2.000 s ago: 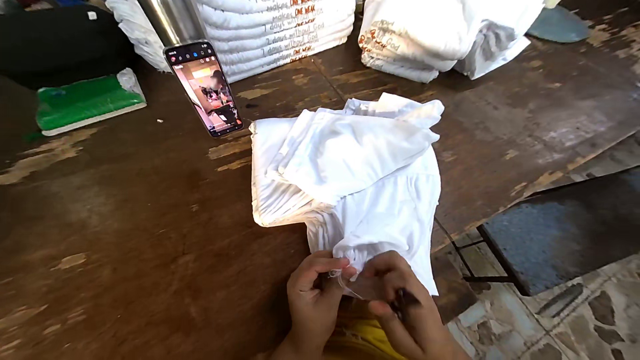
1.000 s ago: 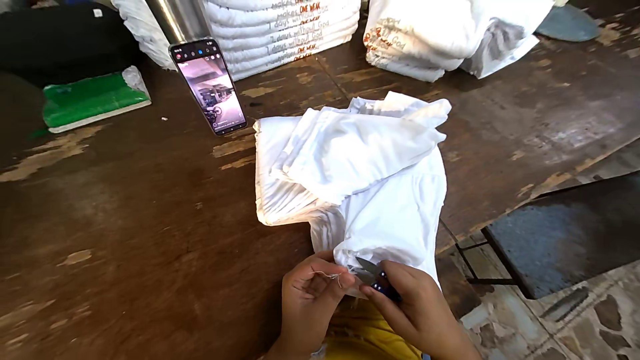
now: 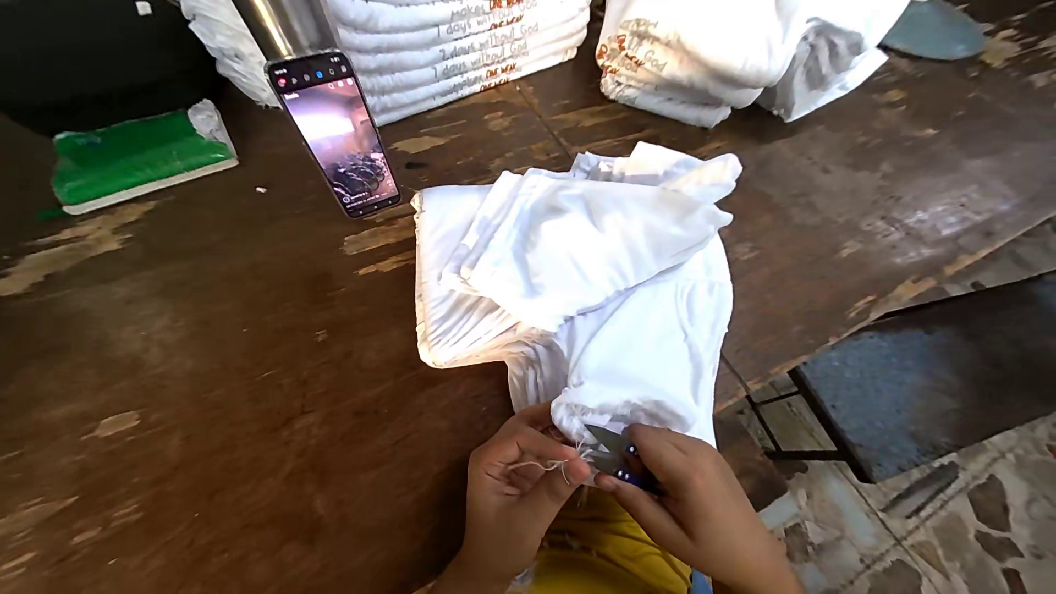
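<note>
White folded garments (image 3: 594, 239) lie in a loose pile at the near edge of the wooden table. My left hand (image 3: 524, 474) pinches loose white threads (image 3: 540, 466) and the lower edge of the top garment between thumb and fingers. Small dark-handled thread snips (image 3: 610, 450) are in my right hand (image 3: 689, 495), their blades parted and pointing at the threads beside my left fingertips. Part of the snips' handle is hidden by my right fingers.
A lit smartphone (image 3: 342, 136) leans on a metal tumbler (image 3: 289, 25). Stacks of white printed shirts (image 3: 470, 49) and more folded shirts (image 3: 685, 58) stand behind. A green packet (image 3: 144, 157) lies at left; a dark bench (image 3: 940, 371) is beyond the table's right edge.
The snips, largely hidden in my right hand two seconds ago, now show with parted blades close to my left fingertips. The picture on the phone has changed.
</note>
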